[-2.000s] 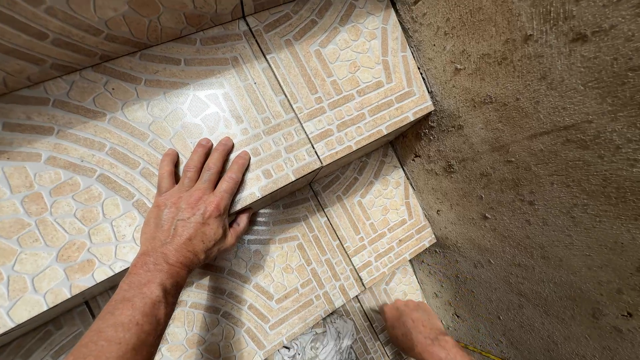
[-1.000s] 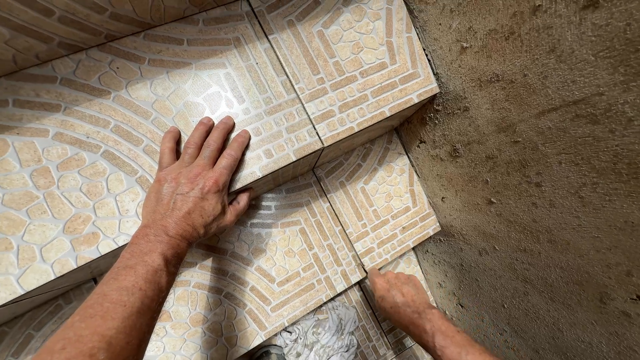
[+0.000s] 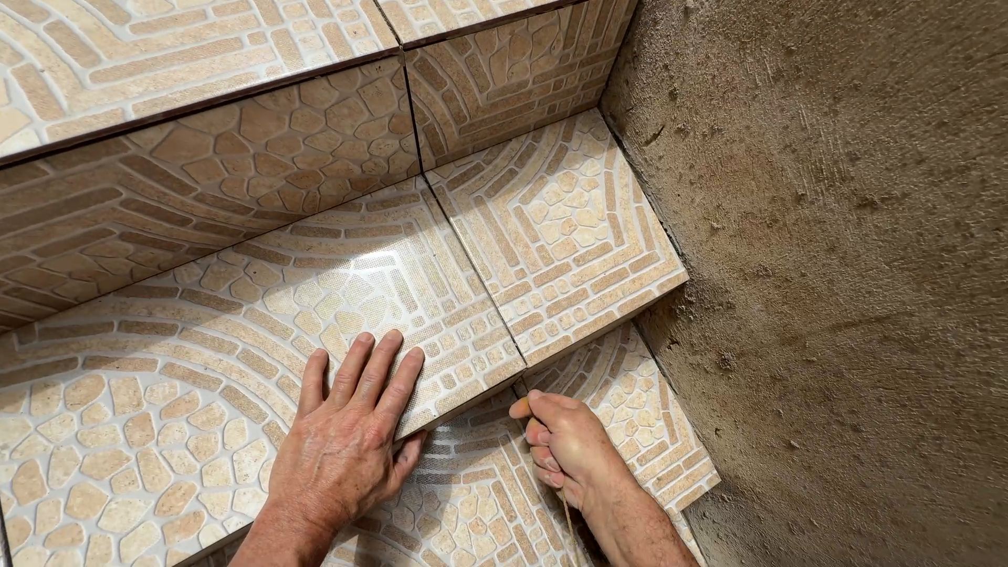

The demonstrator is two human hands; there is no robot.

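Stone-patterned ceramic tiles cover a flight of stairs. My left hand lies spread on the wide tread tile, fingers apart, with its thumb over the front edge. Just below the joint in that edge, my right hand is curled, thumb and forefinger pinched together near the top of the gap between two tiles. A thin cord or strip hangs from the underside of this fist; its upper part is hidden in the fingers. The narrower tread tile sits right of the dark joint, against the wall.
A rough, unfinished plaster wall rises on the right, with a narrow dark gap along the tile ends. Tiled risers stand behind the tread, under the edge of a higher step. A lower tiled tread shows beneath my hands.
My right hand has moved up along the lower tread's joint to the front edge of the step above. My left hand stays on the same tread. The view has shifted, showing more of the upper step.
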